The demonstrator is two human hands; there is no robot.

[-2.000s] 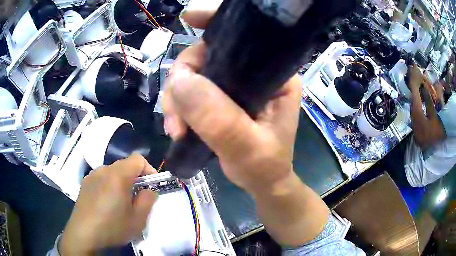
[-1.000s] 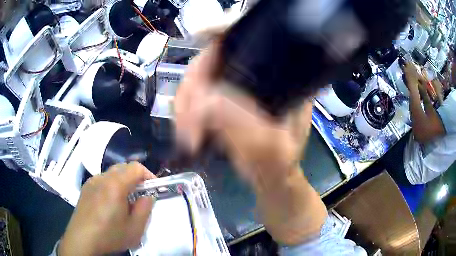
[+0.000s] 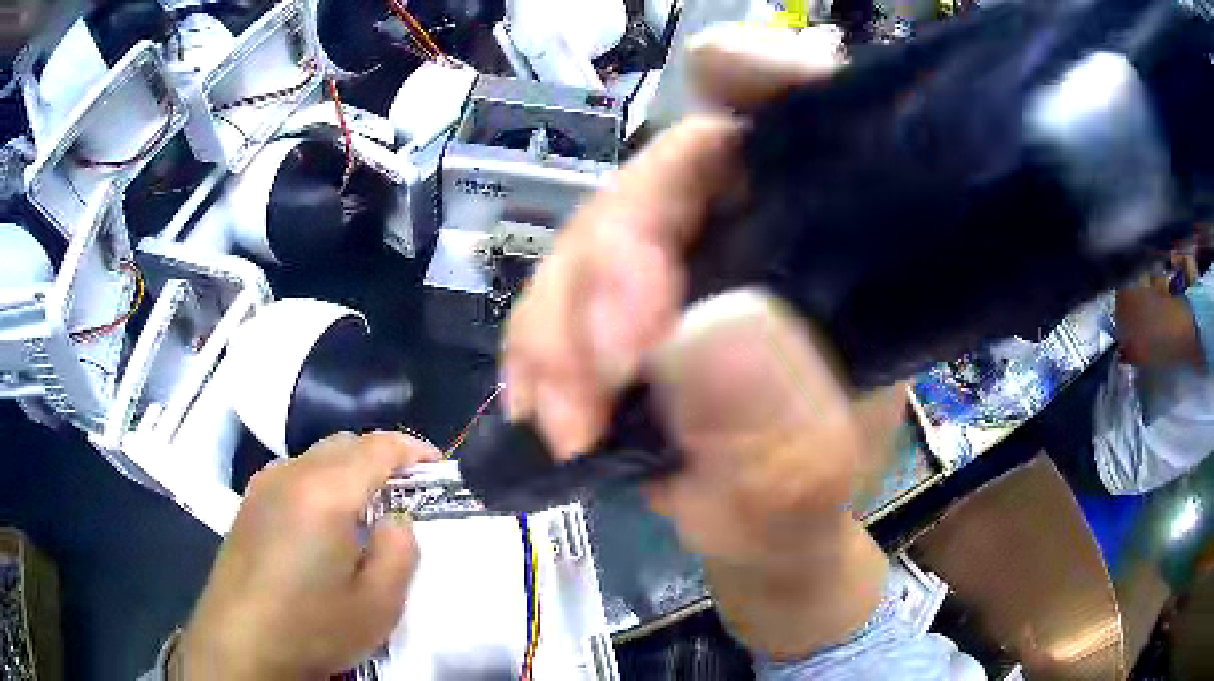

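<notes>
My left hand (image 3: 300,552) pinches the end of a white mounting bracket (image 3: 577,572) at the bottom centre, thumb inside and fingers on top. Blue, yellow and red lead wires (image 3: 533,585) run down inside the bracket. My right hand (image 3: 692,346) is wrapped around a thick black electric screwdriver (image 3: 932,200), which is blurred and lies slanted. Its dark nose (image 3: 513,463) is at the bracket's end, beside my left fingertips. The bit and any screw under it are hidden.
Several white-and-black camera units (image 3: 333,379) crowd the left and back. A grey-white screw feeder (image 3: 526,173) stands behind the work. A brown carton (image 3: 1025,572) is at lower right, a small parts box (image 3: 29,612) at lower left. Another person's arm (image 3: 1156,326) shows at right.
The screwdriver first lifted off the bracket, its nose hidden behind my right hand, and now its nose is back at the bracket's end, the body tilted flatter to the right. My left hand stays on the bracket.
</notes>
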